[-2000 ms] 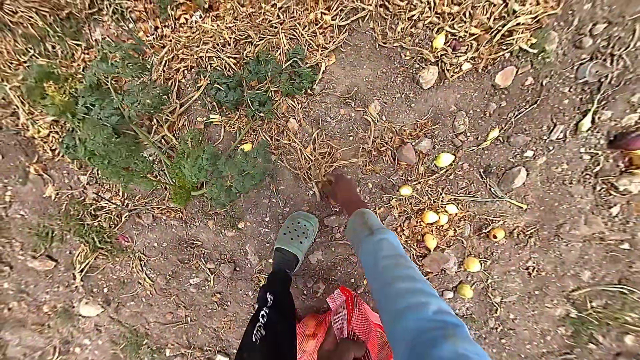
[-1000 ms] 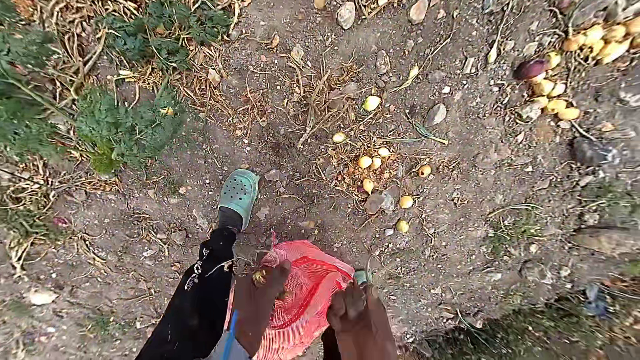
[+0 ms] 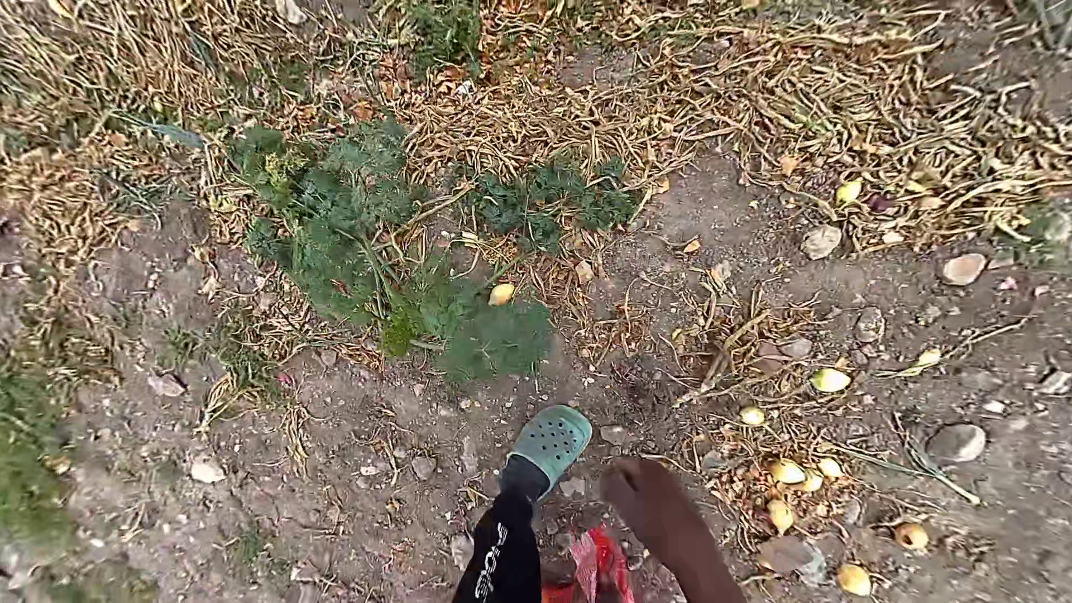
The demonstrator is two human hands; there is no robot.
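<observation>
My right hand (image 3: 641, 494), blurred and with its fingers bent, is over the soil just right of the green perforated clog (image 3: 551, 440); whether it holds anything is unclear. A red mesh bag (image 3: 599, 565) shows at the bottom edge, left of my right forearm. A dark patch at the bag's left side may be part of my left hand, but its fingers are hidden. Several yellow onions (image 3: 787, 471) lie on the ground to the right of my right hand. Another onion (image 3: 502, 294) rests beside the feathery green plant.
Dry stalks (image 3: 603, 109) cover the upper ground. A leafy green plant (image 3: 352, 226) grows left of centre. Stones (image 3: 956, 442) lie among the onions on the right, and another onion (image 3: 848, 191) sits by the straw at upper right.
Both hands were at the red mesh bag a second ago; my right hand is now off it, farther forward over the soil. The view has swung left and forward.
</observation>
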